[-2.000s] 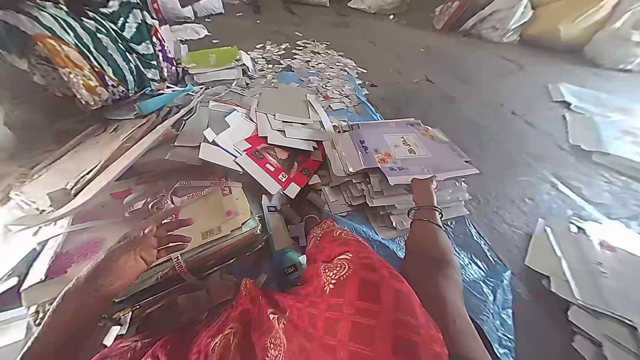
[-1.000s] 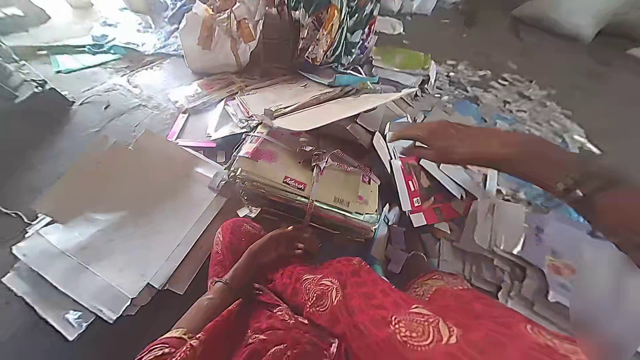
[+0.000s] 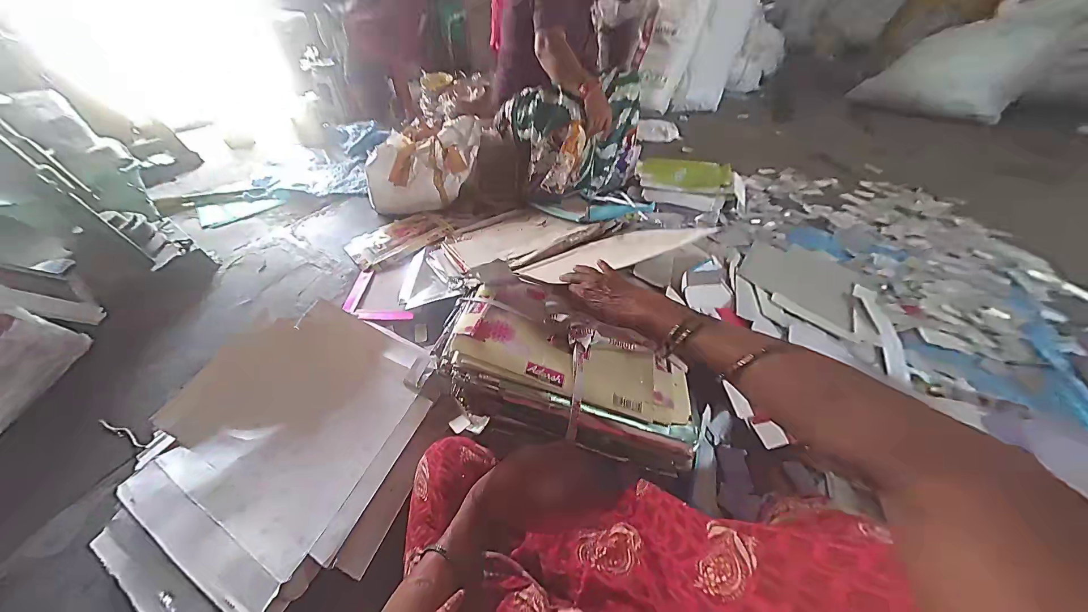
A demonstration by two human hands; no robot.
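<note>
A bundle of flat printed cardboard pieces [image 3: 510, 340] lies in front of my knees, tied crosswise with printed plastic strapping [image 3: 578, 387]. My right hand [image 3: 608, 293] reaches over the bundle's far edge, palm down with fingers spread, touching or just above the top and the bunched strapping there. Beneath the near edge, my left hand [image 3: 552, 484] is blurred and dark, close to where the strap runs down the front; whether it holds the strap I cannot tell. Beyond the right fingers lies a pale cardboard sheet [image 3: 625, 255].
Large grey cardboard sheets [image 3: 255, 476] are stacked on the floor at left. Loose cardboard pieces [image 3: 807, 289] and paper scraps [image 3: 918, 229] cover a blue plastic sheet [image 3: 1037, 331] at right. Another person [image 3: 565, 93] sits behind, beside a white sack [image 3: 421, 166].
The view has swung left. My right hand, on a stack with a purple printed sheet two seconds ago, has moved over to the tied bundle. My left hand has come off the bundle's top to its near side.
</note>
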